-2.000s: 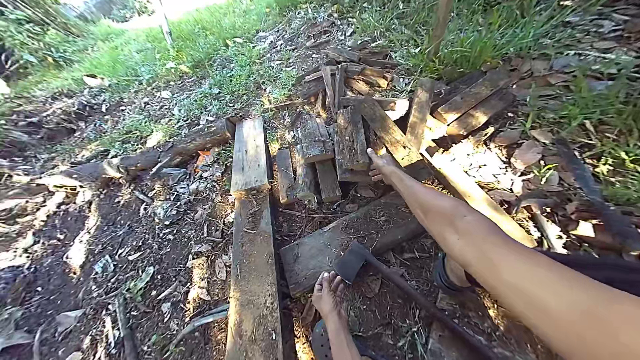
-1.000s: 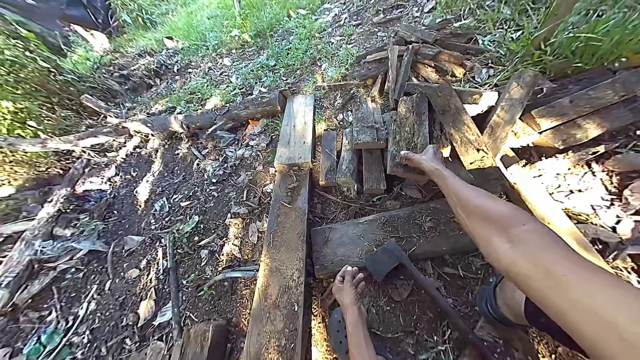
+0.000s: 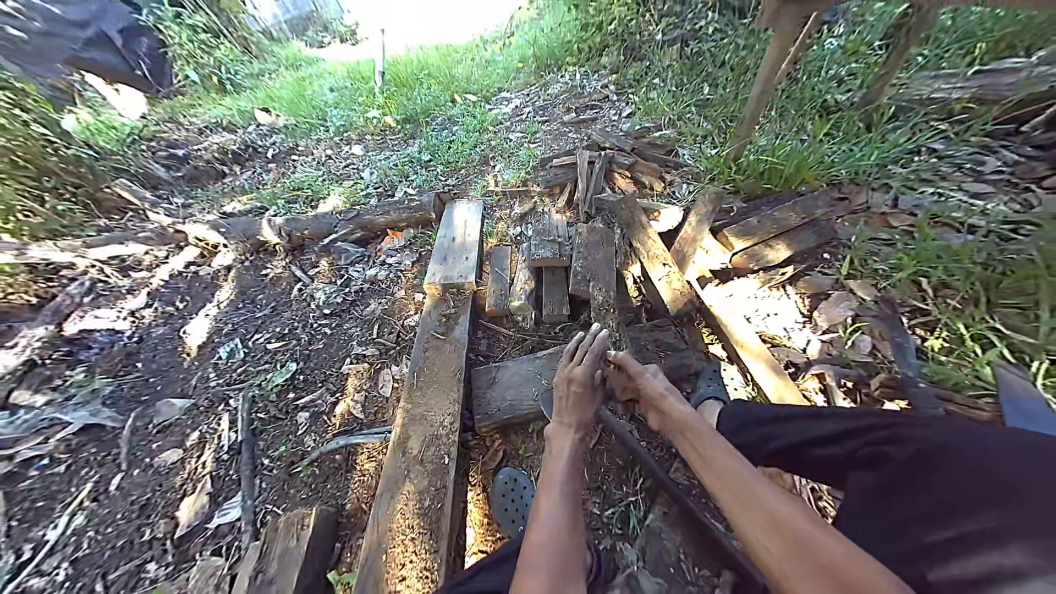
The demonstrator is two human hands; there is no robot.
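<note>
My left hand (image 3: pixel 579 381) has its fingers stretched forward, close together, beside the near end of a rough split piece of wood (image 3: pixel 605 280). From the other side my right hand (image 3: pixel 648 389) grips that near end; its fingertips are partly hidden. Whether my left thumb presses on the wood is hidden. Beneath my hands lies a thick weathered board (image 3: pixel 516 389). An axe lies there too, its head mostly behind my left hand and its dark handle (image 3: pixel 660 478) running toward the lower right.
A long sawdust-covered plank (image 3: pixel 417 437) lies left of my hands, with a shorter board (image 3: pixel 455 243) on its far end. Short wood blocks (image 3: pixel 550 239) lie ahead. More split wood (image 3: pixel 775 227) is piled at the right. A log (image 3: pixel 313 227) crosses the left side.
My right hand has come back toward me from the wood blocks, near my left hand. My left hand has moved forward and now covers much of the axe head. The view has tilted up.
</note>
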